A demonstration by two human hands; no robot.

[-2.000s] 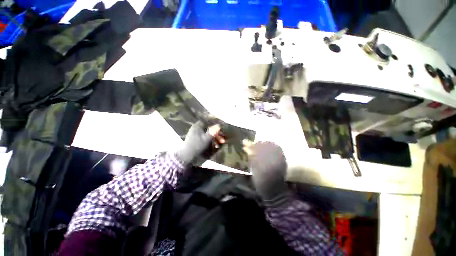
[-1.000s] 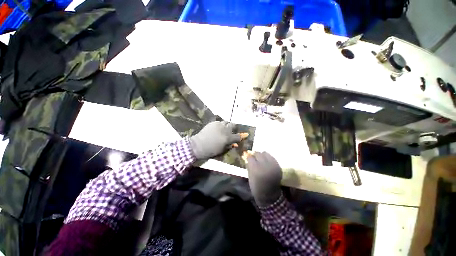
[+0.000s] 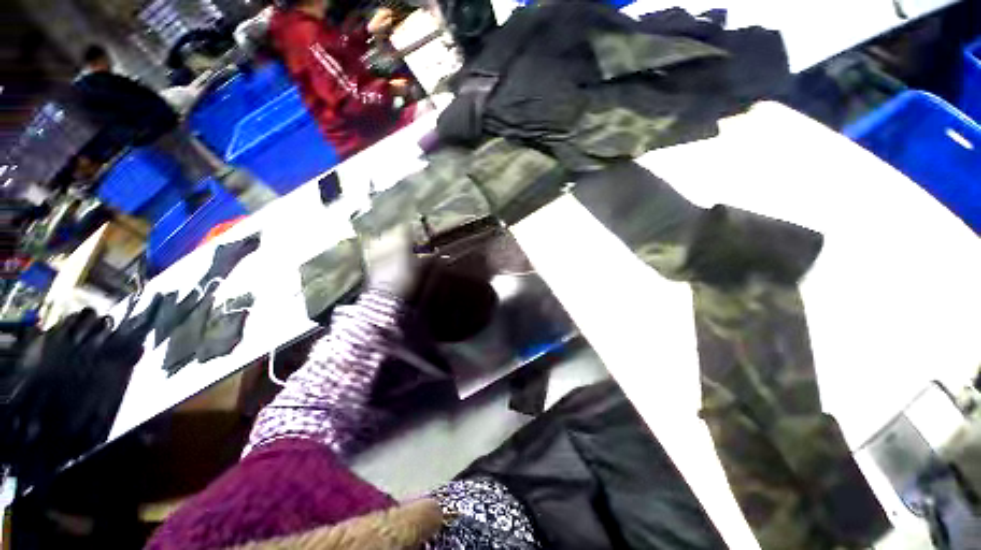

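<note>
My left hand [image 3: 389,263], gloved in grey and blurred, is at the overlapping camouflage panels [image 3: 331,281] on the left table. Whether its fingers hold a panel cannot be told. My right hand is out of the picture. The joined strip [image 3: 758,371] of camouflage and black pieces lies on the white machine table [image 3: 602,285] and runs down to the lower right edge. Its upper end bends left through a black panel [image 3: 635,215] towards the heap of black garment pieces [image 3: 538,91]. A pale, blurred part of the machine [image 3: 930,440] shows at the lower right.
Small dark cut pieces [image 3: 204,322] and a flat black rectangle [image 3: 329,188] lie on the left table. A person in red [image 3: 328,81] is beyond it. Blue bins stand at the upper left [image 3: 274,134] and right [image 3: 925,145]. Black fabric [image 3: 602,462] hangs at the lower middle.
The view has swung left. My left hand has left the strip near the needle and moved to the left panels. My right hand has gone out of view.
</note>
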